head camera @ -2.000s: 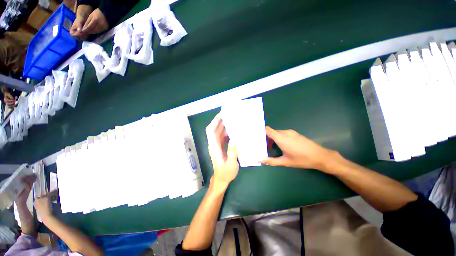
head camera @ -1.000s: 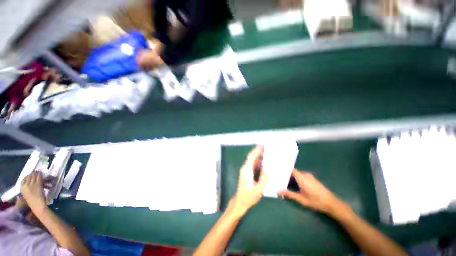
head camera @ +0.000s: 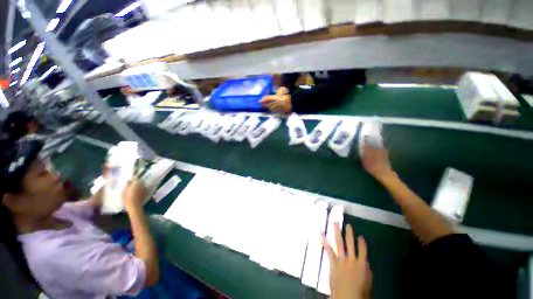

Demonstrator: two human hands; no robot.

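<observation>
My left hand (head camera: 349, 266) has its fingers spread at the right end of the row of white boxes (head camera: 251, 225), beside the last slim box (head camera: 331, 248). It grips nothing. My right hand (head camera: 374, 156) reaches across the green conveyor belt. Its fingers are on a white bagged product (head camera: 371, 129) at the right end of a line of bagged products (head camera: 343, 138); the fingers are blurred and cover part of the bag. A closed white box (head camera: 453, 194) lies on the belt near the pale rail, right of my right arm.
A person (head camera: 76, 233) at left holds a white box (head camera: 120, 175). A blue bin (head camera: 242, 93) and another person's hand (head camera: 277, 101) are across the belt. A bundle of boxes (head camera: 487, 98) stands at the far right. A shelf of white boxes (head camera: 350, 47) runs overhead.
Both hands have let go of the white box they held. My right hand has moved forward across the belt to the bags. My left hand is now at the row. The view has turned left and up.
</observation>
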